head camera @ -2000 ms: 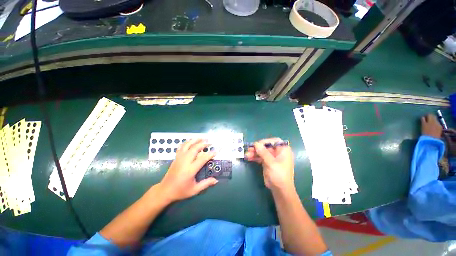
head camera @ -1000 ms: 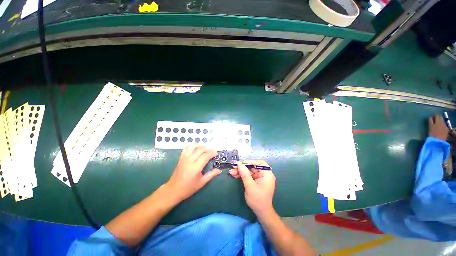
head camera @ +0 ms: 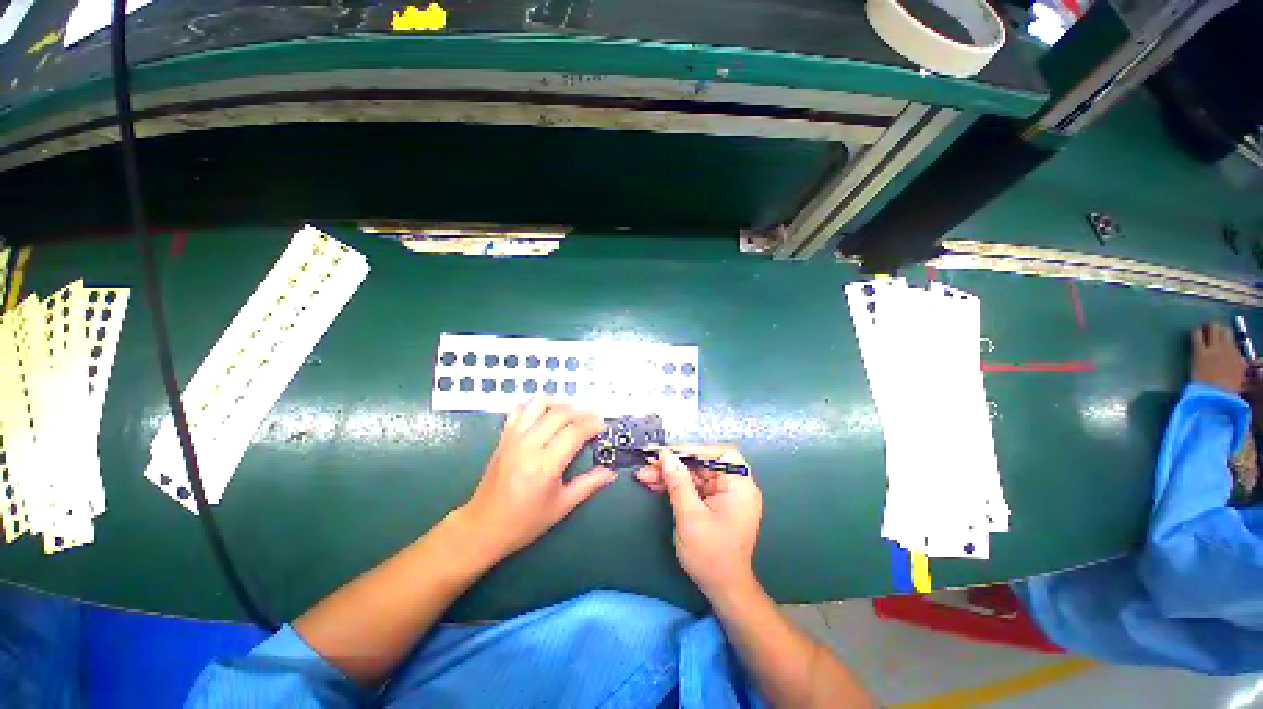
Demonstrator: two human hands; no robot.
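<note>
My left hand [head camera: 533, 468] holds a small dark module [head camera: 634, 435] with round rings against the green bench, its fingers at the module's left side. My right hand [head camera: 704, 501] holds dark, pen-like tweezers [head camera: 713, 465], with the tip pointing left onto the module. The tip is too small to tell whether it carries a pad. The adhesive pad sheet [head camera: 508, 370], white with two rows of black dots, lies flat just behind the module. Glare hides part of its right half, and my left fingertips touch its front edge.
A white sheet stack [head camera: 935, 416] lies at right, a slanted pale sheet [head camera: 256, 367] at middle left, fanned cream strips [head camera: 63, 416] at far left. A black cable [head camera: 155, 312] hangs at left. A raised shelf [head camera: 554, 69] holds a tape roll [head camera: 936, 39]. A co-worker's blue sleeve [head camera: 1194, 457] is at right.
My right hand and tweezers have moved left from the pad sheet's right end to the module. The view has shifted slightly. Since one second ago the hands have hardly moved.
</note>
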